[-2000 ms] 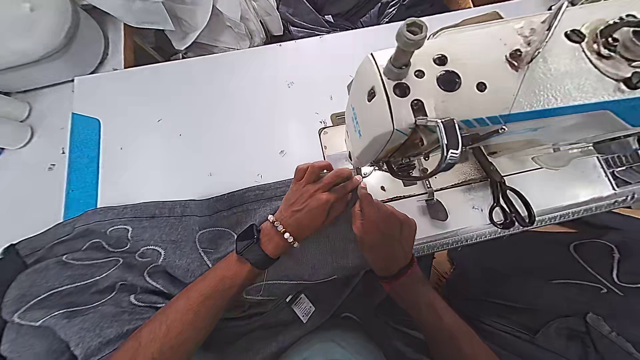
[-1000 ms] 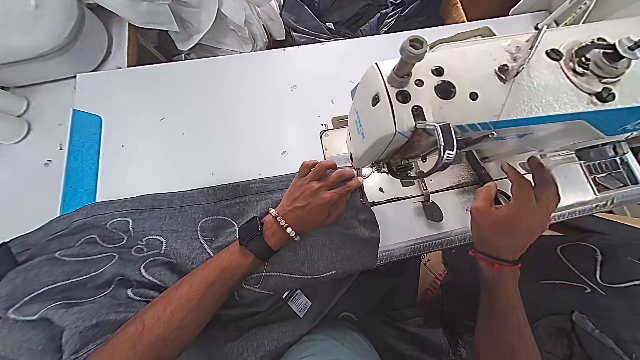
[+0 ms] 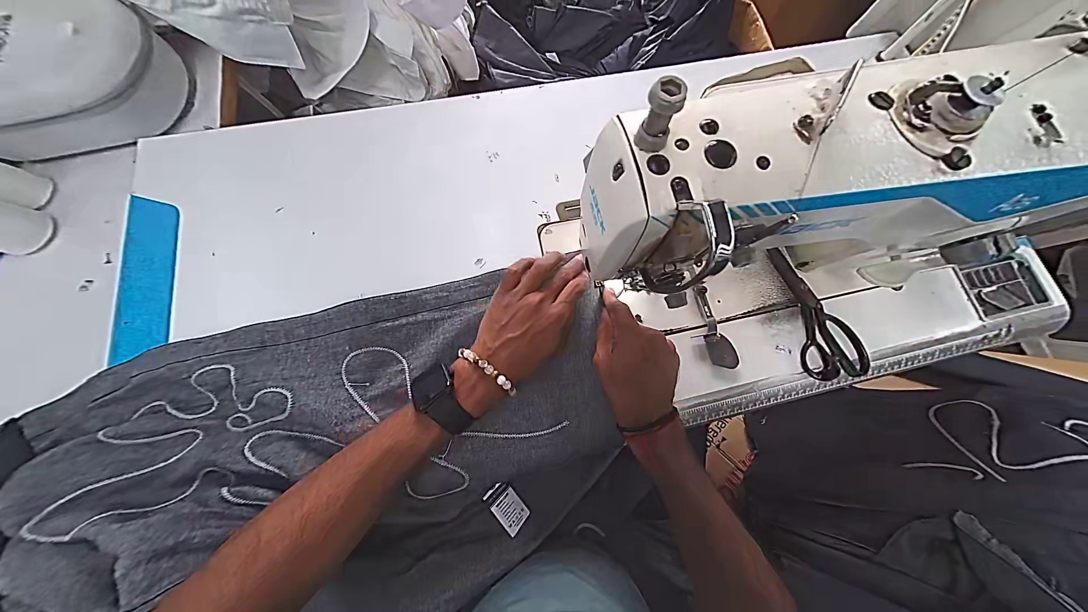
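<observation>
A dark grey garment with white looping stitching lies across the table up to the head of a white and blue Jack sewing machine. My left hand, with a beaded bracelet and a black watch at the wrist, presses on the cloth close to the needle area, fingertips at its edge. My right hand is at the garment's right edge, its index finger pointing to the presser foot; its other fingers are curled, and whether they pinch the cloth is hidden. Black-handled scissors lie on the machine bed, right of my right hand.
The white tabletop stretches left and behind the garment. A dark garment with white stitching lies at the lower right, beside a piece of cardboard. White bundles are at the upper left, with dark bagged material behind the table.
My right hand has come back left from over the machine bed near the scissors to the garment's edge by the needle area. My left hand has stayed on the cloth.
</observation>
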